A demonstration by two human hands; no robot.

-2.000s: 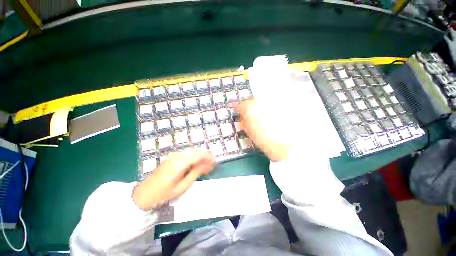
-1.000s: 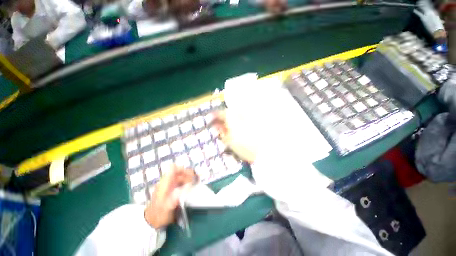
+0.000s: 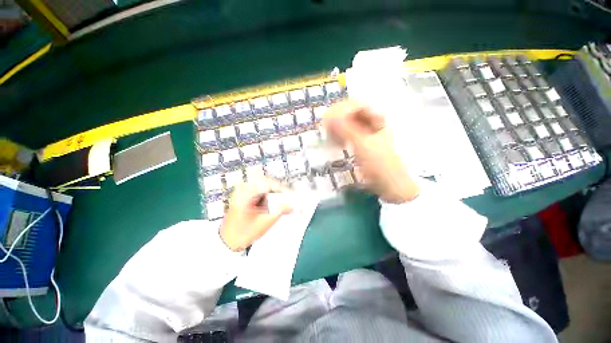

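Observation:
My left hand [image 3: 251, 211] pinches the top end of a white backing sheet [image 3: 278, 251], which hangs tilted towards the bench's front edge. My right hand [image 3: 365, 144] is raised over the right side of the near blister tray [image 3: 228, 136]. Its fingers are blurred, and I cannot tell whether they hold a part. The tray has rows of silver-white parts; its lower rows are partly hidden by my hands. White papers [image 3: 439, 137] lie right of the tray, partly behind my right hand and sleeve.
A second filled tray [image 3: 519, 120] stands to the right, beside a grey vented machine [image 3: 581, 94]. A grey sheet [image 3: 145, 158] lies left of the near tray. A blue box [image 3: 27, 234] with white cable is at far left. Yellow tape [image 3: 144, 122] runs behind. A person's grey sleeve [image 3: 596, 218] shows at right.
The backing sheet lay flat at the front edge, then was lifted; it now hangs tilted from my left hand. My right hand has moved off the tray's upper right. The view has shifted.

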